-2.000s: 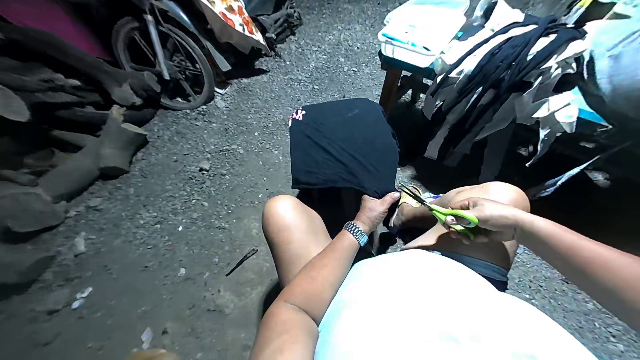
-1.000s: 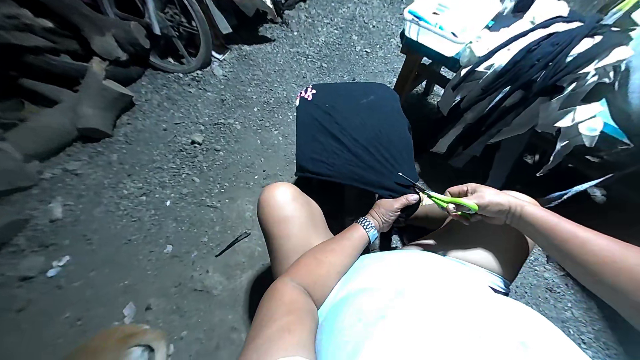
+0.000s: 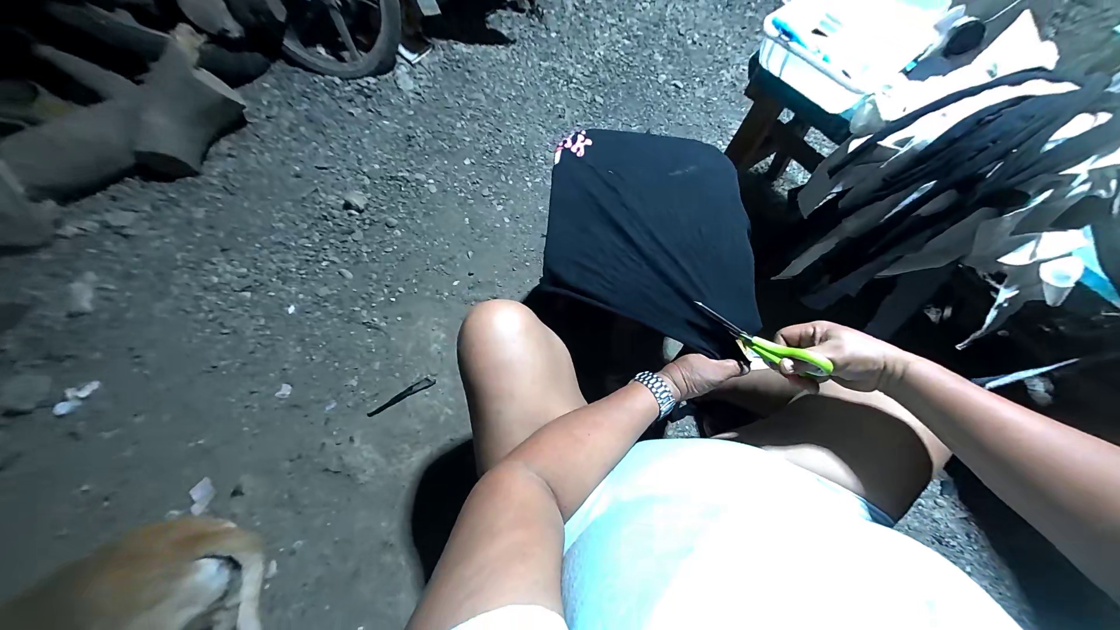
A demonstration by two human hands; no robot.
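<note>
A black cloth (image 3: 647, 219) with a small pink pattern at its far left corner is spread out beyond my knees, over something that it hides. My left hand (image 3: 704, 374), with a metal watch on the wrist, grips the cloth's near edge and pulls it into taut folds. In my right hand (image 3: 827, 354) is a pair of scissors with lime-green handles (image 3: 792, 354). Their blades point up and left and lie at the cloth, just above my left fingers. Whether the blades are cutting the cloth cannot be told.
At the right, dark and white fabric strips (image 3: 945, 192) hang in a heap beside a white plastic container (image 3: 814, 61) on a wooden stool (image 3: 757, 122). Cut logs (image 3: 166, 122) and a wheel (image 3: 350, 44) are at the upper left. An animal with tan fur (image 3: 157, 569) is at the lower left.
The tan animal has come into view at the lower left. Against the earliest frame, the scissors' blades now lie over the cloth, further up from my left hand. The view has shifted somewhat.
</note>
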